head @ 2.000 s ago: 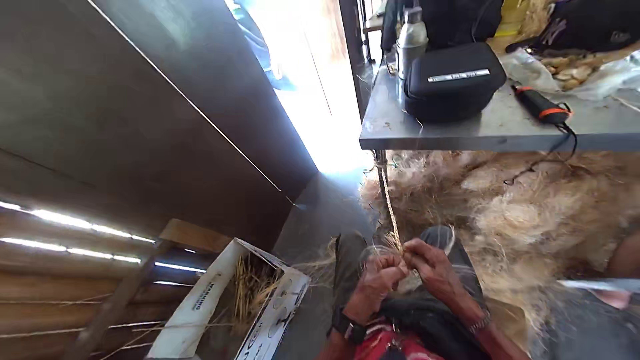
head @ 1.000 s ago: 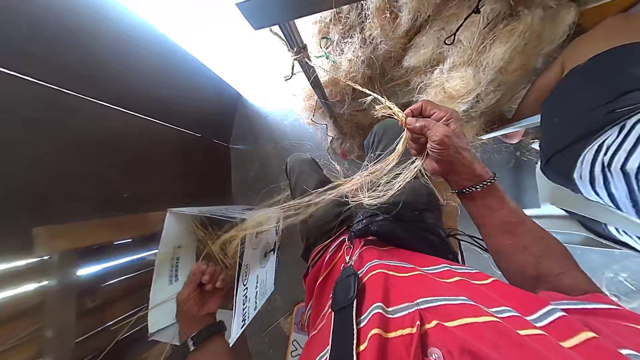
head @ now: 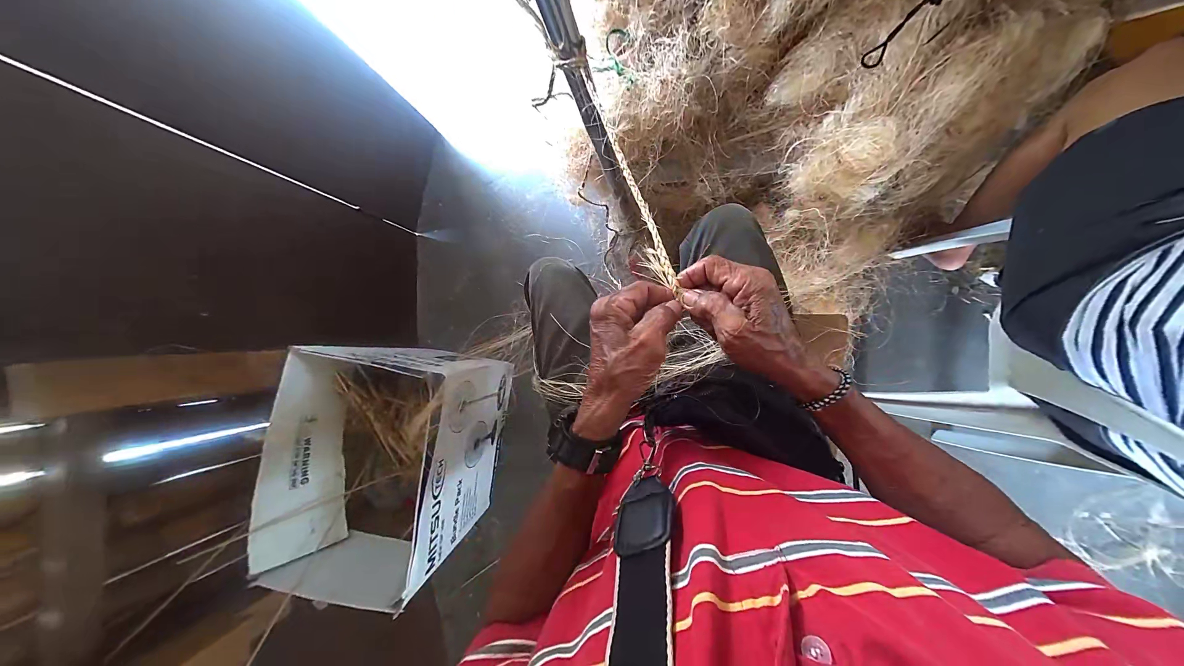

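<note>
A thin braided fibre cord (head: 642, 199) runs down from the upright metal table leg (head: 592, 111) to my fingers. My left hand (head: 631, 347) pinches its lower end from the left, thumb against forefinger. From the right, my right hand (head: 745, 314) grips the same end, the fingertips of both hands almost touching. Short strands stick out just above the pinch. Loose pale fibres (head: 689, 356) hang below and behind my hands, over my lap. The exact crossing of strands between the fingertips is hidden.
An open cardboard box (head: 384, 481) holding straw-coloured fibres stands at the left. A large heap of tangled fibre (head: 851, 120) lies beyond my knees. At the right sits another person in striped clothing (head: 1128, 333), close to a pale plastic chair (head: 1045, 370). A dark wall (head: 203, 203) rises at the left.
My left hand has moved from beside the box to the cord. A second ago my right hand held a fibre bundle out alone; both hands now meet at the cord's end.
</note>
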